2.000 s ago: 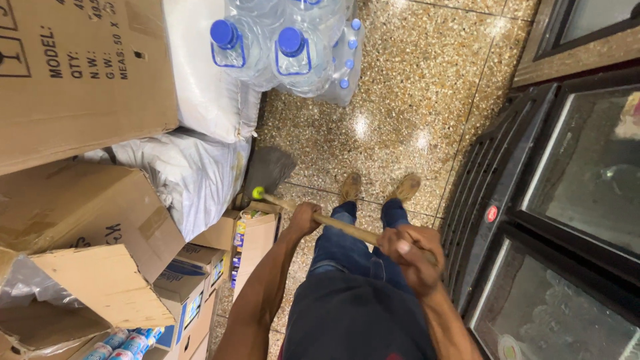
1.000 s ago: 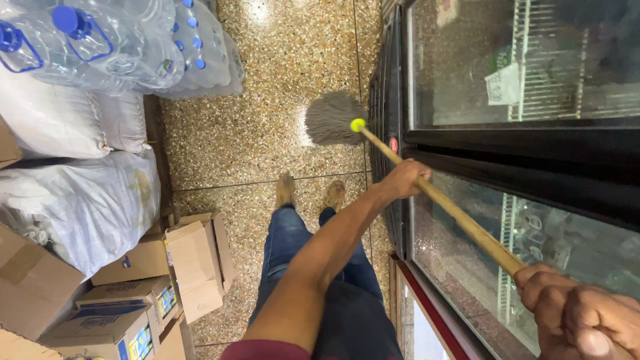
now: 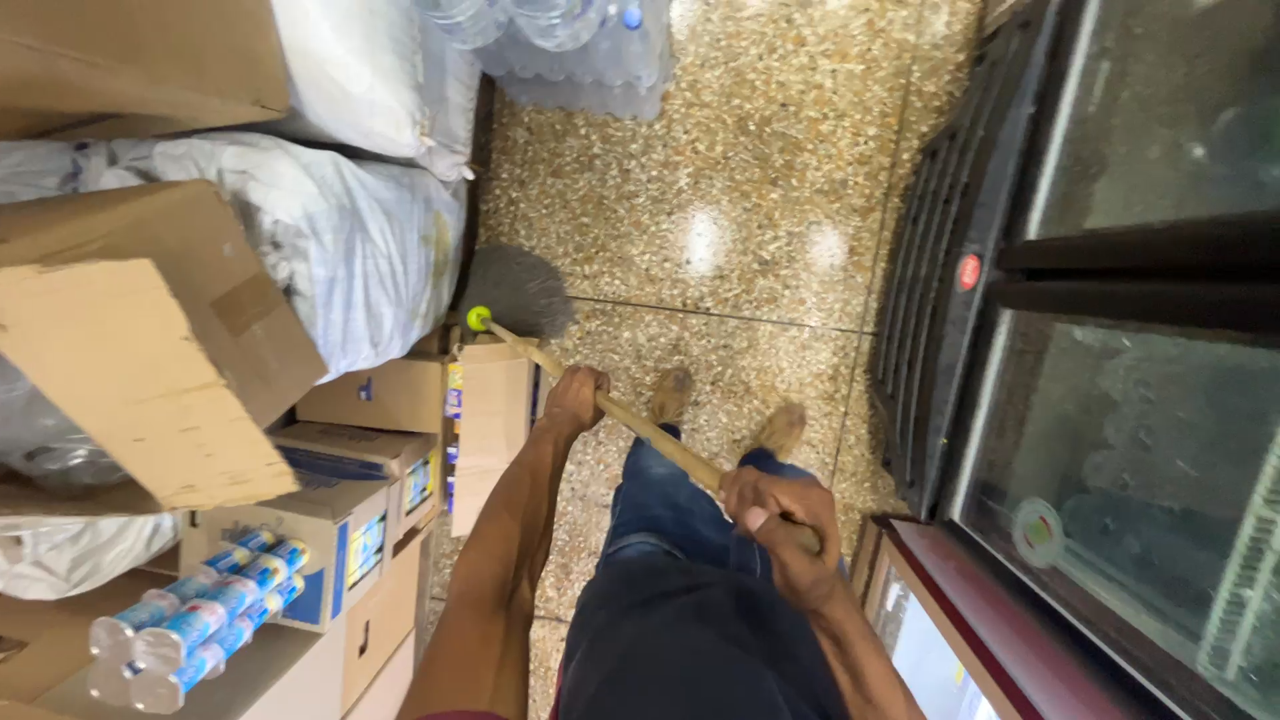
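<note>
A wooden pole (image 3: 655, 437) slants across my body, with a mop head of grey strands (image 3: 515, 290) at its far end and a yellow-green fitting (image 3: 479, 318) where the two meet. The mop head lies on the speckled floor against the white sacks and cartons at the left. My left hand (image 3: 576, 399) grips the pole around its middle. Nearer my body, my right hand (image 3: 785, 525) is closed around the pole's upper end, which sticks out a little past the fingers.
White woven sacks (image 3: 340, 235), an opened cardboard box (image 3: 130, 370) and stacked cartons (image 3: 385, 390) line the left side. Packs of water bottles (image 3: 590, 60) stand on the floor ahead. Dark glass-door coolers (image 3: 1120, 450) stand along the right. Several small bottles (image 3: 205, 620) lie at lower left.
The mop head has moved from beside the cooler at the right to the sacks at the left. Both hands have come left with the pole and still hold it. The view has shifted.
</note>
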